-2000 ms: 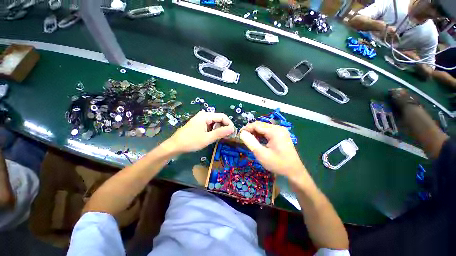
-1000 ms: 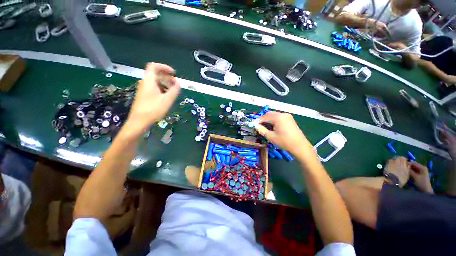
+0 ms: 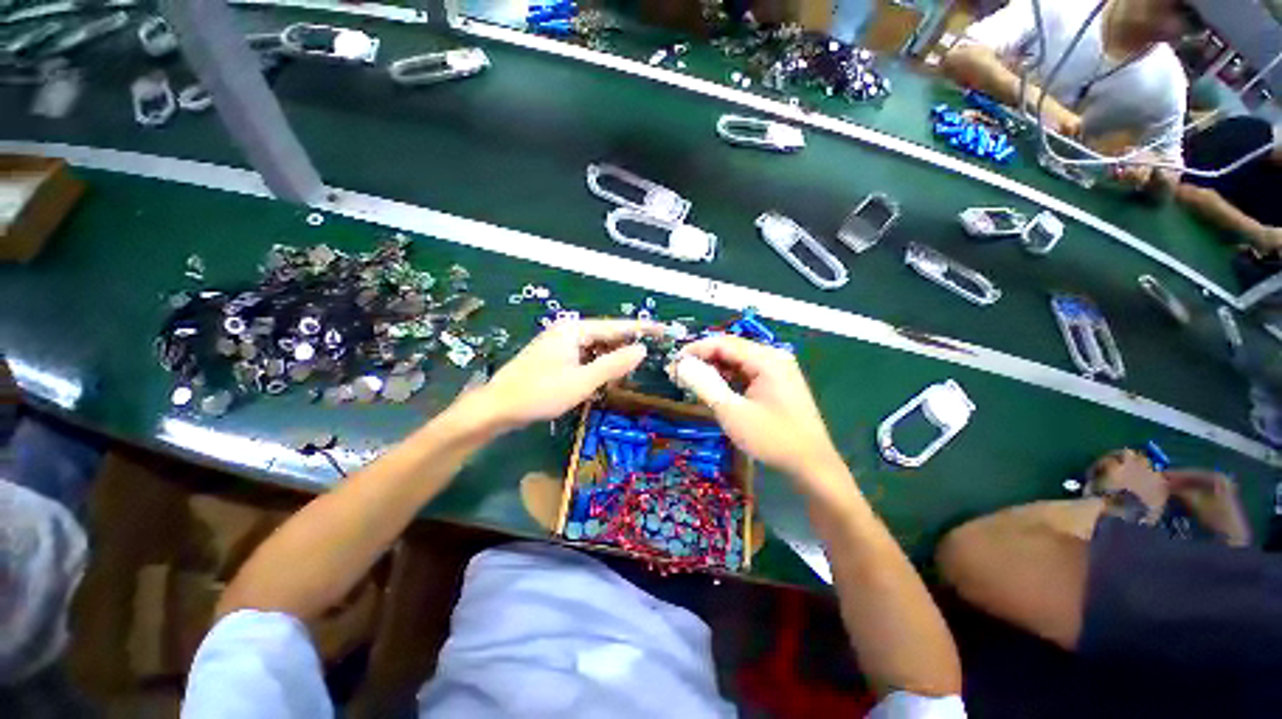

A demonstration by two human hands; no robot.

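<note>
My left hand [image 3: 579, 368] and my right hand [image 3: 745, 393] are close together above the far edge of the parts box [image 3: 570, 478]. A small metal piece [image 3: 661, 346] shows between the fingertips; its shape is too small to tell, and the fingers hide part of it. The box holds blue cylinders [image 3: 640, 447] at the far side and wired discs [image 3: 675, 523] with red lead wires at the near side. More blue cylinders lie just behind my right hand. The mixed parts pile [image 3: 316, 330] lies left of my hands. Small white rings [image 3: 541, 298] lie behind my left hand.
A pale rail [image 3: 520, 246] crosses the green bench [image 3: 127, 316]. Several grey device housings [image 3: 801, 253] lie beyond it, and one housing [image 3: 928, 424] lies at right. A metal post [image 3: 246, 106] stands at left. A neighbour's arm [image 3: 1026, 562] is at right. A tan tray [image 3: 42, 211] is far left.
My left hand has come back from over the mixed pile to meet my right hand above the box. The housings beyond the rail have shifted slightly right in view.
</note>
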